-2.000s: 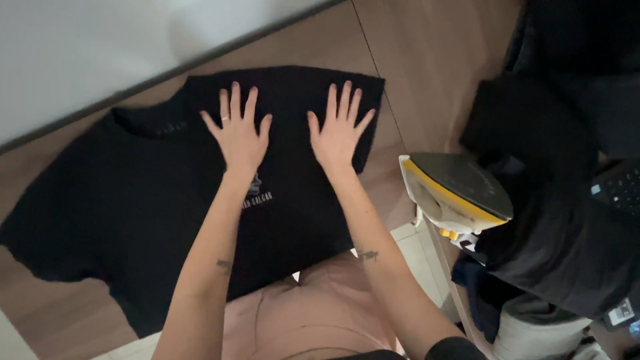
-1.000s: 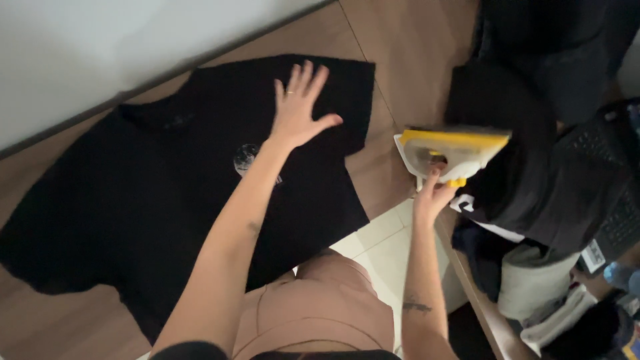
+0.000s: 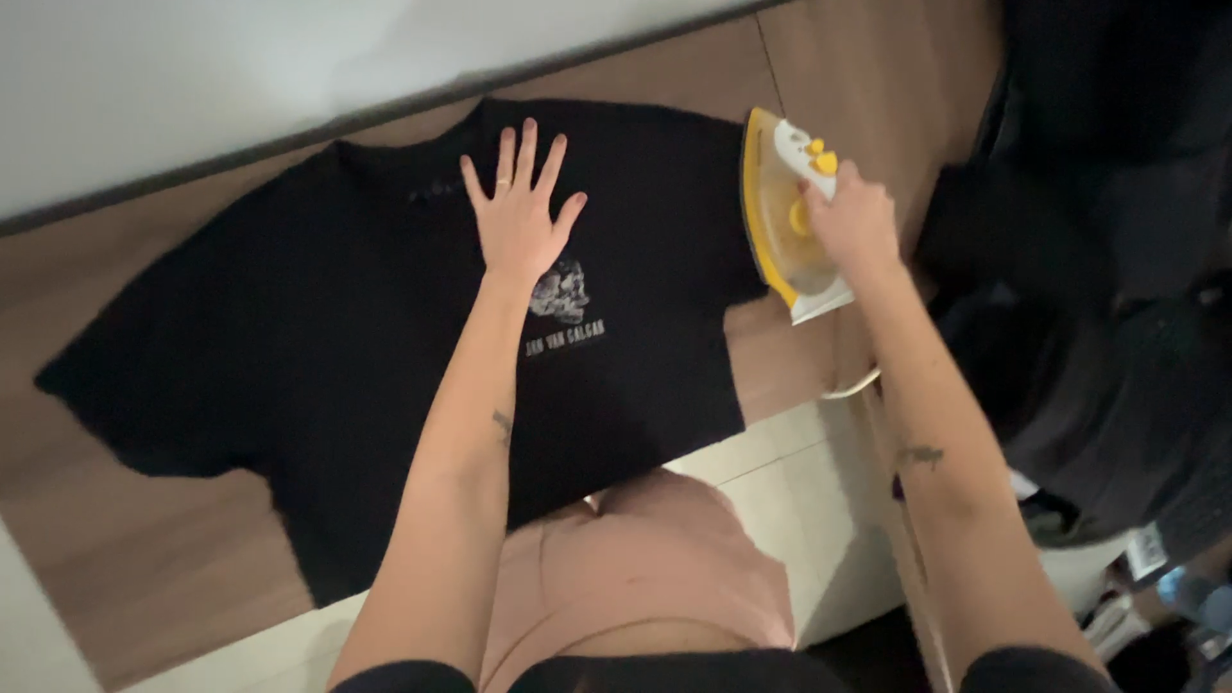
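A black T-shirt [image 3: 385, 318] with a small pale print on its chest lies spread on a wood-look surface. My left hand [image 3: 525, 207] rests flat on the shirt's upper chest, fingers spread, just above the print, and holds nothing. At the shirt's right sleeve edge, my right hand [image 3: 855, 226] is closed round the handle of a yellow and white clothes iron [image 3: 784, 221]. The iron's tip points toward the far side, and its left edge meets the sleeve's edge. The soleplate faces down and is hidden.
The wood-look surface [image 3: 154, 558] ends near my body, above pale floor tiles [image 3: 837, 520]. A white cord [image 3: 855, 387] shows beside my right forearm. Dark clothes [image 3: 1078, 279] are heaped at the right. A pale wall [image 3: 289, 58] borders the far side.
My right hand lay on the shirt at first, then took hold of the iron at the right. The iron has since moved from beside the dark clothes to the sleeve's edge. My left hand has stayed on the shirt.
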